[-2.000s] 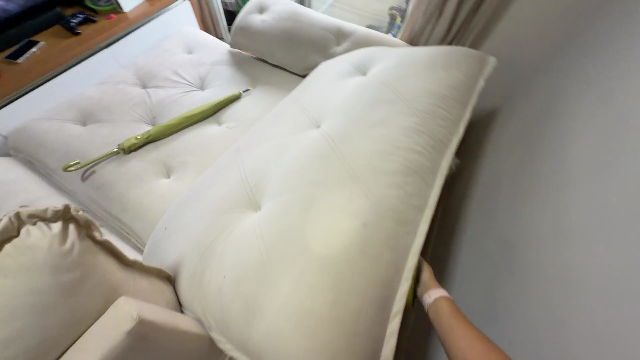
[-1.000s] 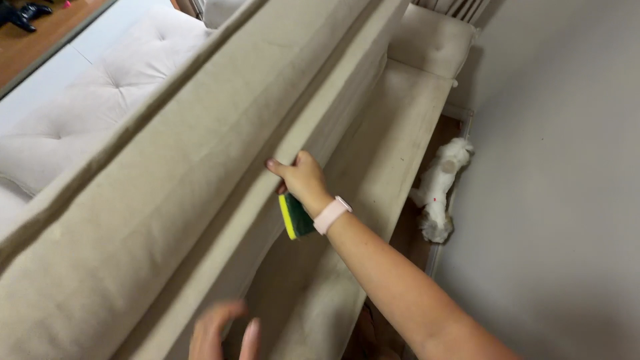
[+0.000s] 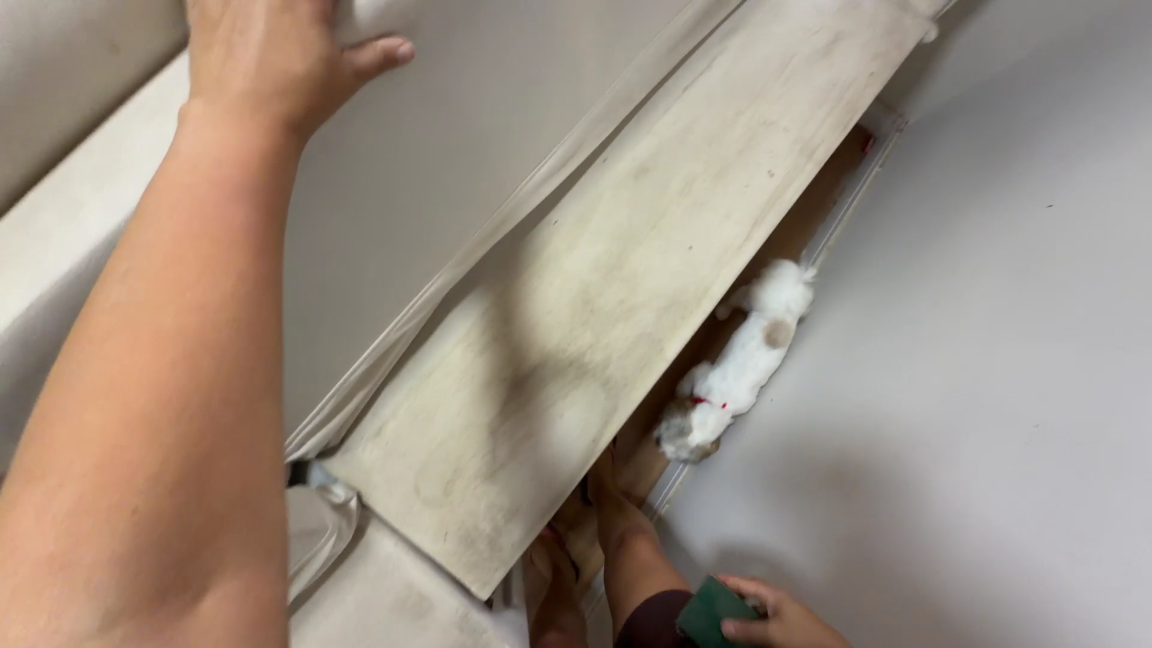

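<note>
My left hand (image 3: 270, 54) is at the top left, its thumb spread, against the raised pale sofa cushion (image 3: 432, 135); its fingertips run out of the frame. Near the bottom edge my right hand (image 3: 783, 616) holds a sponge (image 3: 715, 612) with its dark green scouring side showing. Between the hands runs the long beige upholstered sofa base (image 3: 612, 288), marked with grey-brown stains. A loose fabric edge (image 3: 468, 265) hangs along the cushion side of that base.
A small white dog (image 3: 751, 355) with a red collar stands in the narrow gap between the sofa and the pale wall (image 3: 972, 387). My legs (image 3: 630, 540) are in the same gap, at the lower end. A sofa section (image 3: 405, 576) adjoins at the bottom left.
My right hand has left the cushion edge and moved down beside my legs, still with the sponge. My left hand has moved up to the raised cushion. The view has swung downward.
</note>
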